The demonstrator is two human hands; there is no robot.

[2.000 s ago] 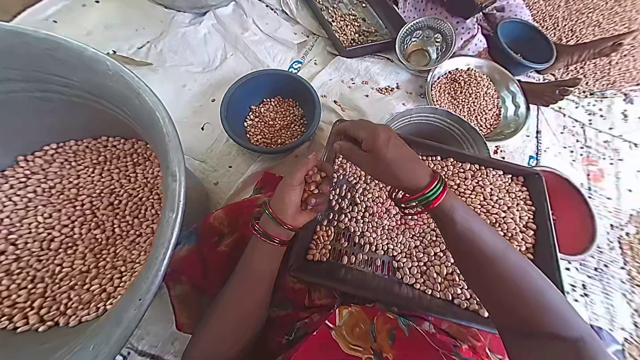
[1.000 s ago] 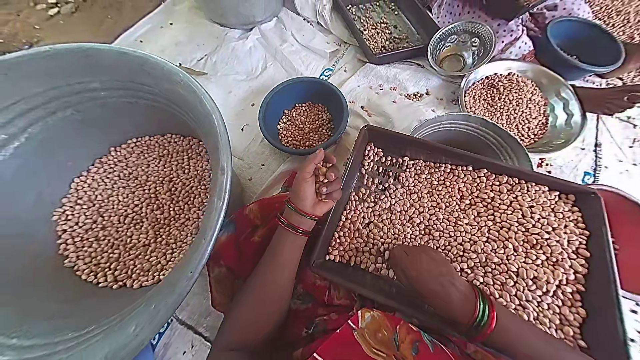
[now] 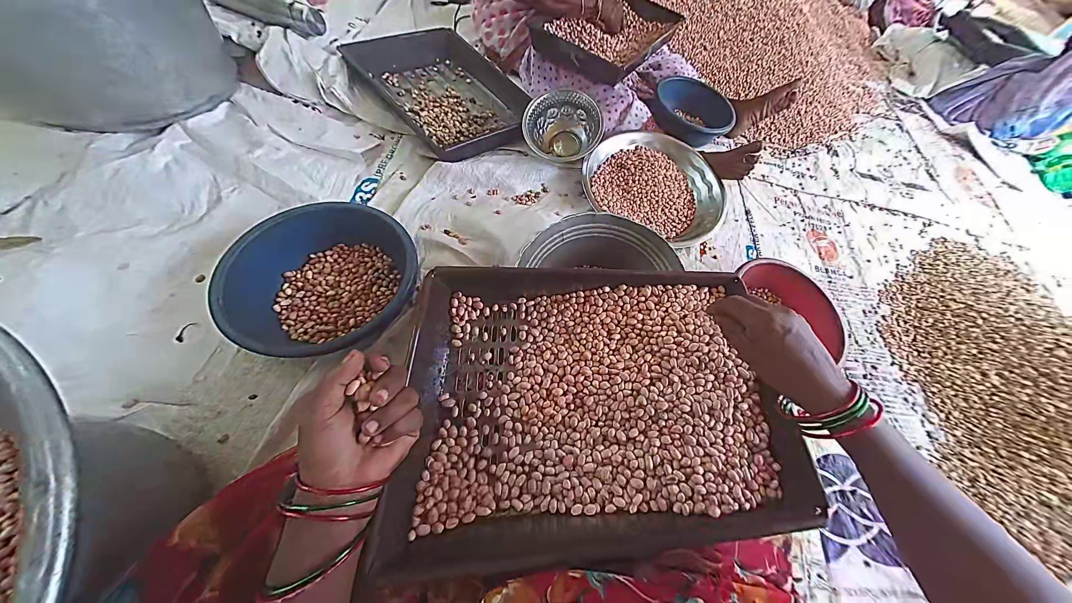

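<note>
A dark slotted tray (image 3: 603, 544) rests on my lap, covered with a layer of peanut kernels (image 3: 620, 402); its slots show at the left side. My left hand (image 3: 360, 419) is palm up beside the tray's left edge, fingers curled round a few kernels. My right hand (image 3: 775, 347) is over the tray's upper right corner, fingertips down at the kernels; whether anything is pinched there is hidden. Just beyond my left hand stands a blue plastic bowl (image 3: 243, 285) with kernels in it. A red bowl (image 3: 804, 293) sits behind my right hand, partly covered by it.
A large metal tub (image 3: 50, 469) stands at the left edge. Beyond the tray are a grey basin (image 3: 599, 234), a steel bowl of kernels (image 3: 712, 197), a patterned metal bowl (image 3: 536, 126) and another dark tray (image 3: 377, 54). Another person sits at the top with a tray. Heaps (image 3: 988, 368) lie at right.
My right hand has moved from the tray's near edge to its far right corner. My left hand stays at the tray's left side with kernels. The view has swung to the right.
</note>
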